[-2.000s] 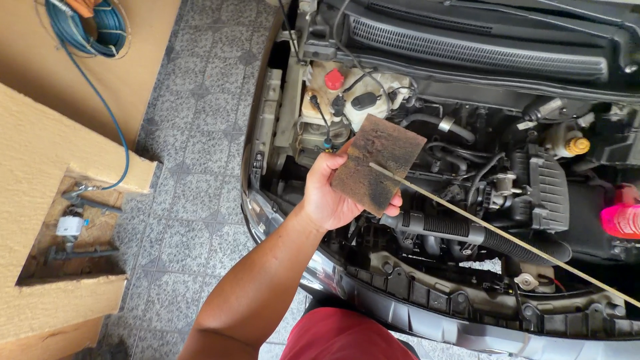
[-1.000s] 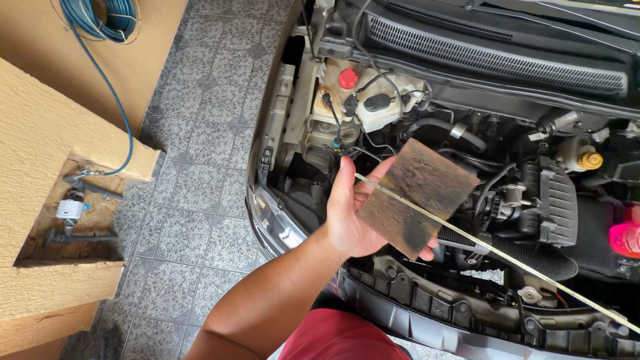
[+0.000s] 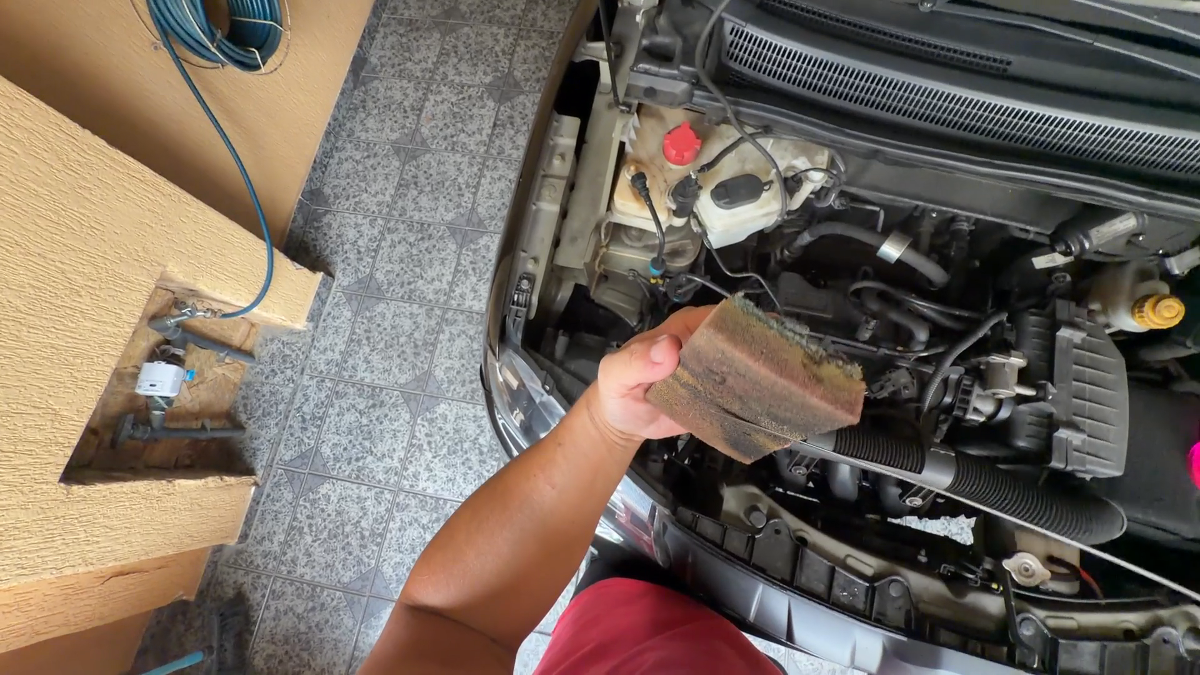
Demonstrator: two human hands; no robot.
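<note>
A dirty brown sponge (image 3: 750, 380) is gripped in my left hand (image 3: 647, 380), its thumb on the near edge; the sponge is folded around a thin metal rod (image 3: 1003, 517), probably a dipstick, that runs off toward the lower right. Below them lies the open engine bay, with a black corrugated hose (image 3: 1022, 487) just to the right. My right hand is out of view.
A red cap (image 3: 682, 143) and white reservoir (image 3: 741, 211) sit behind the hand. Farther right are the black ribbed engine housing (image 3: 1087, 403) and a yellow cap (image 3: 1159, 311). The car's front edge (image 3: 778, 614) crosses below. A blue hose (image 3: 244, 178) hangs at the wall on the left.
The sponge lay flat on my open palm with the rod across its top; now my left hand has folded it around the rod.
</note>
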